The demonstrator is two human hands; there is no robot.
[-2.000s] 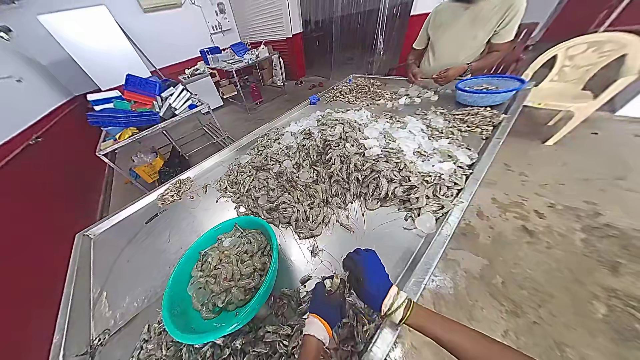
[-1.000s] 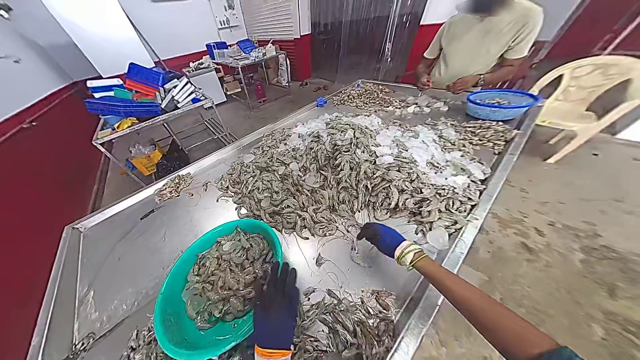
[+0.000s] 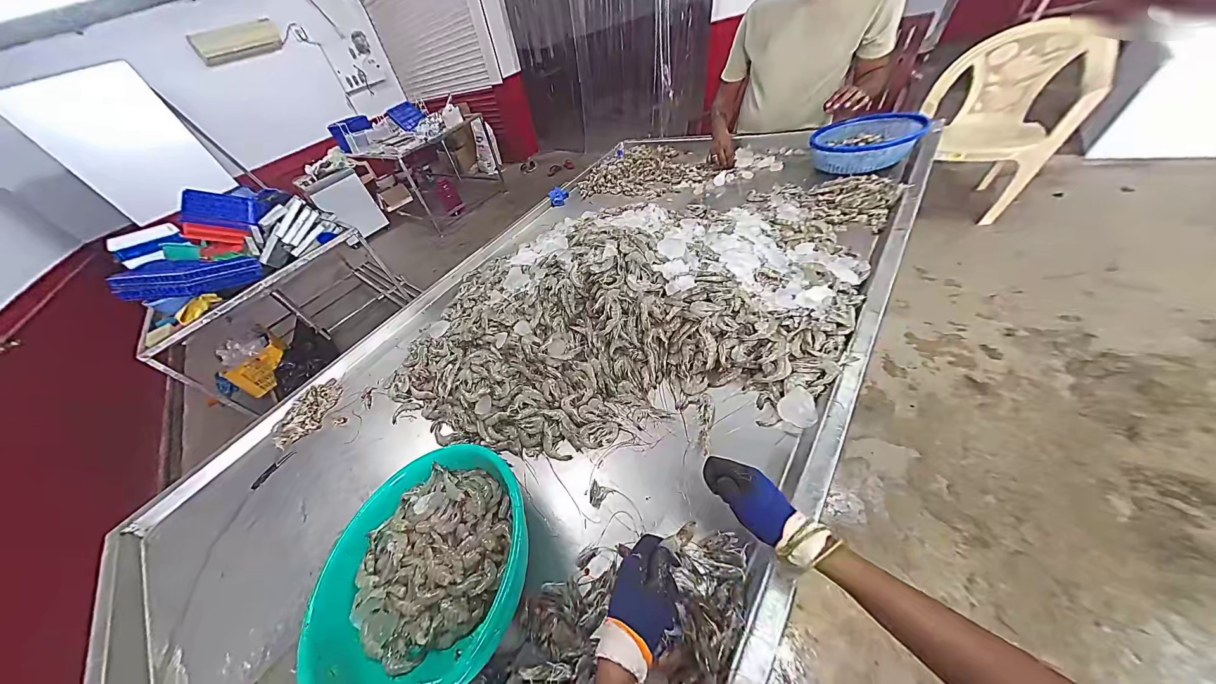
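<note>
My left hand [image 3: 646, 594], in a dark blue glove with an orange-edged cuff, rests on the near heap of shrimp [image 3: 708, 608]; whether its fingers grip any is hidden. My right hand [image 3: 752, 496], gloved in blue, is by the table's right rim, its fingertips close to a single shrimp [image 3: 705, 426] below the big heap; I cannot tell if it holds it. The big heap of shrimp [image 3: 570, 332] with ice [image 3: 741, 252] on it lies mid-table. A green plastic basin [image 3: 518, 532] of shrimp stands left of my left hand.
The metal table [image 3: 228, 541] has a raised rim. A person [image 3: 807, 66] works at its far end, beside a blue basket [image 3: 869, 161]. A small pile of scraps [image 3: 309, 413] and a thin dark tool [image 3: 273, 470] lie at left. A plastic chair [image 3: 1016, 104] stands right.
My left hand has moved from the green basin's edge to the near shrimp heap. My right hand has drawn back from the big heap toward the near right rim.
</note>
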